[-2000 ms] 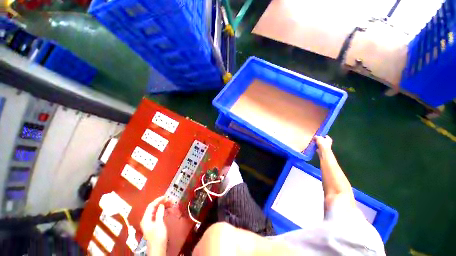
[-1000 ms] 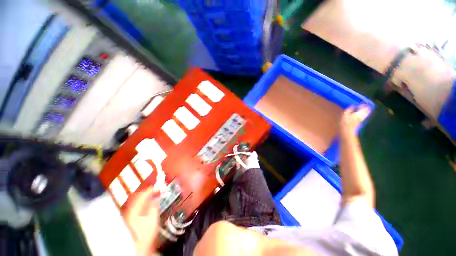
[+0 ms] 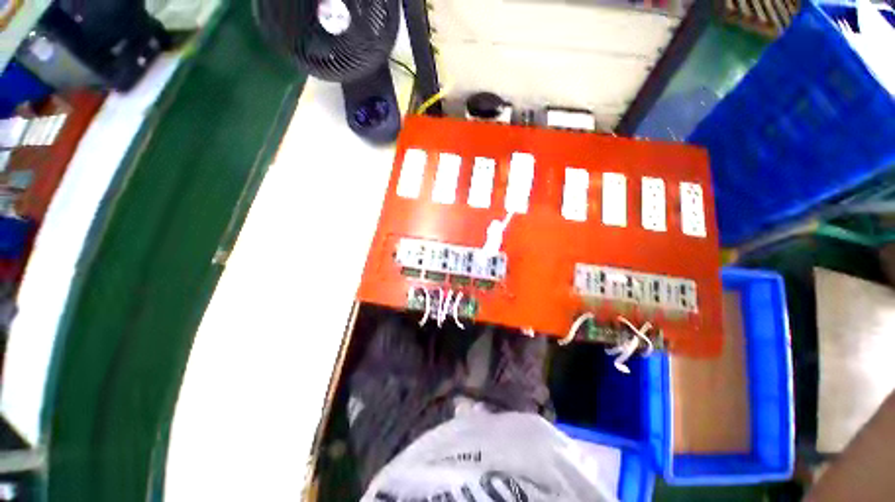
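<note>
The red-brown test board (image 3: 545,245) lies across the lap. Eight white AC socket outlets (image 3: 613,199) stand in a row on it. A white power adapter (image 3: 521,181) is on the fourth from the left, its white cable (image 3: 495,235) running down to the left grey output connector strip (image 3: 447,261). A second strip (image 3: 636,288) lies at the right. My left hand is not in view. A blurred, skin-coloured part, seemingly my right arm, shows at the lower right edge; my right hand is not in view.
A blue bin (image 3: 775,373) with a cardboard divider (image 3: 709,392) is right of the board; another with a white sheet (image 3: 601,466) is below. Stacked blue bins (image 3: 785,127) stand behind right. A black fan (image 3: 339,34), white ledge (image 3: 265,294) and green conveyor (image 3: 128,294) are left.
The view has turned, bringing the board upright in the picture and the conveyor into view. My left hand has left the board and the picture. My right hand has left the bin's rim.
</note>
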